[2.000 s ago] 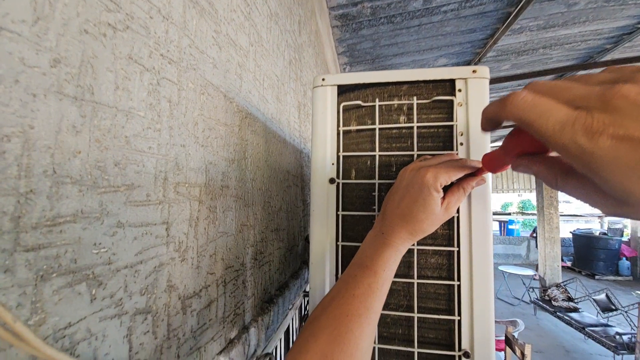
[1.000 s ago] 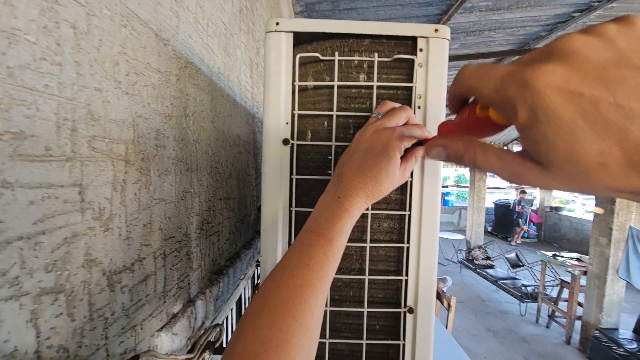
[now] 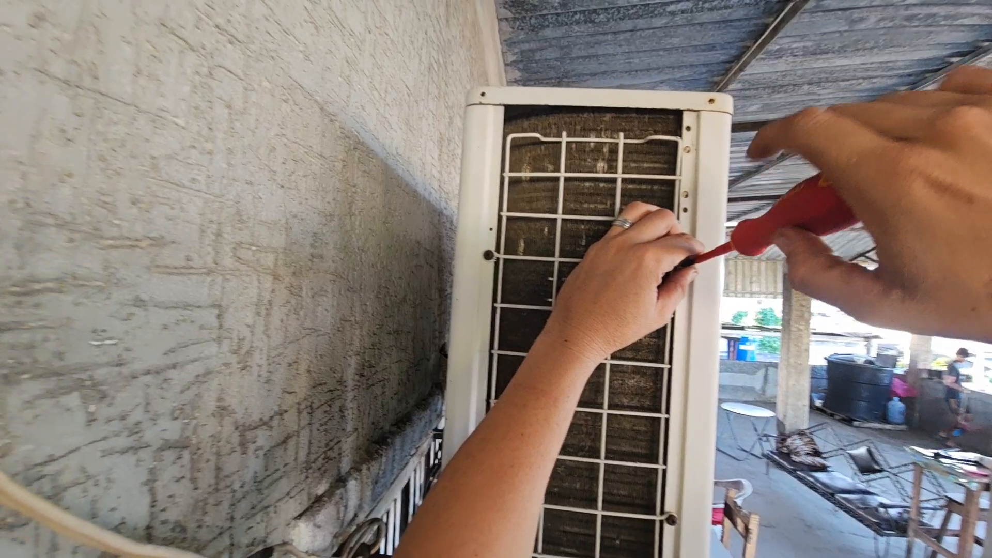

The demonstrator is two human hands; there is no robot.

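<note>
An air conditioner's outdoor unit [image 3: 477,325] with an off-white casing stands upright in front of me. White wire guard [image 3: 559,194] covers its dark, dusty fins. My left hand [image 3: 620,287], a ring on one finger, rests at the guard's right edge, thumb and fingers pinched around the tip of a red screwdriver [image 3: 790,218]. Whatever lies under those fingertips is hidden. On the right, my right hand [image 3: 907,201] has its thumb against the screwdriver's handle, its other fingers raised and partly spread. Dark screws show at the guard's left side [image 3: 489,255] and lower right [image 3: 670,518].
A rough plastered wall [image 3: 194,271] rises close on the left, with a pale cable [image 3: 70,521] at its lower edge. Corrugated roofing [image 3: 620,39] is overhead. Behind, at the right, are a concrete post [image 3: 794,349], a black tub [image 3: 857,387], folding furniture, a wooden chair [image 3: 740,519] and a distant person [image 3: 955,387].
My right hand's fingers have loosened and lifted from the screwdriver handle, showing more of it. My left hand stays at the guard's right edge. The view has shifted.
</note>
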